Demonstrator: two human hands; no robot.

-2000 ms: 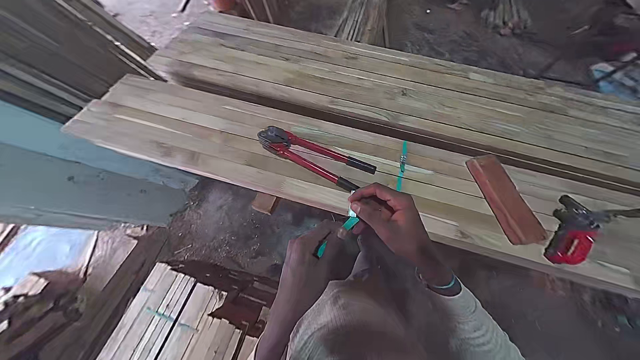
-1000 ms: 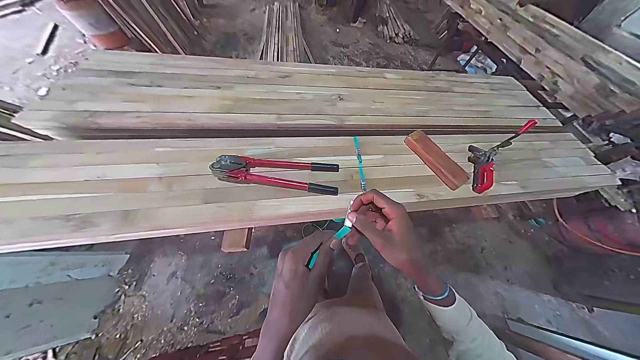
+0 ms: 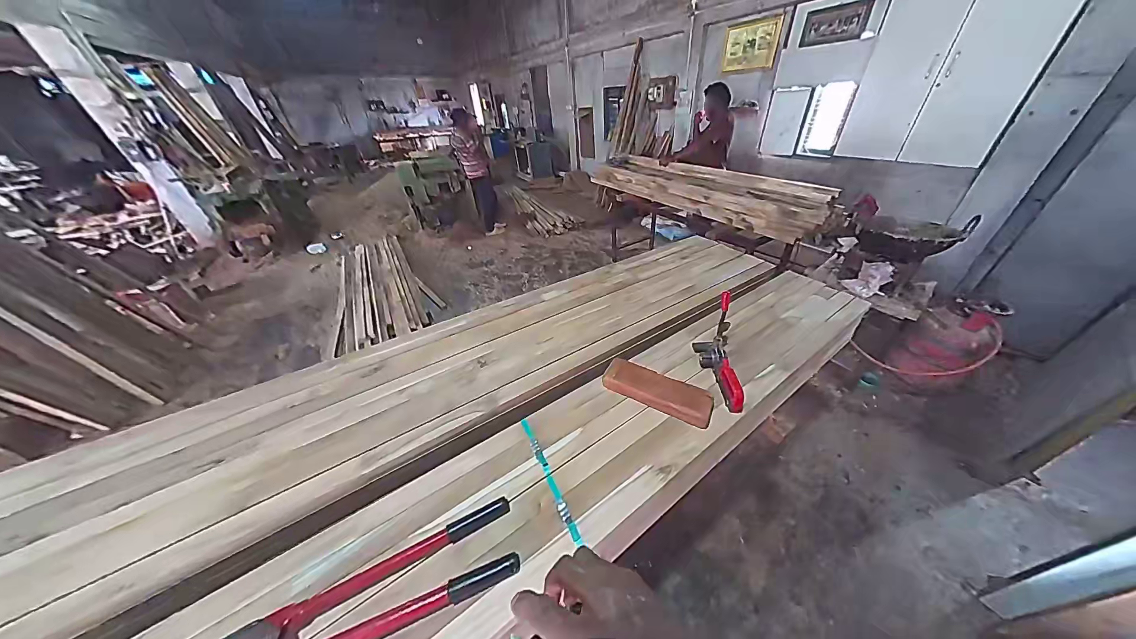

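Note:
One hand, seemingly my right hand [image 3: 590,599], is at the bottom edge with bent fingers, at the near end of a green strap [image 3: 552,484] lying across the wooden boards [image 3: 621,461]. Whether it holds the strap is hidden. My left hand is out of view. Red-handled bolt cutters [image 3: 382,577] with black grips lie on the boards left of the hand, their head cut off by the frame. Beyond the strap rests a reddish-brown wooden block [image 3: 657,393]. To its right is a red and black strapping tool [image 3: 723,364], its lever pointing away.
A second row of boards [image 3: 355,399] runs alongside, past a dark gap. Loose wood strips [image 3: 377,293] lie on the floor. Two people [image 3: 475,169] [image 3: 710,133] stand farther back, one behind another board stack [image 3: 728,191]. A red basin [image 3: 941,342] is at right.
The view has swung up and to the right. Both hands were together at a piece of green strap near the boards' edge; now only one shows, low in the frame.

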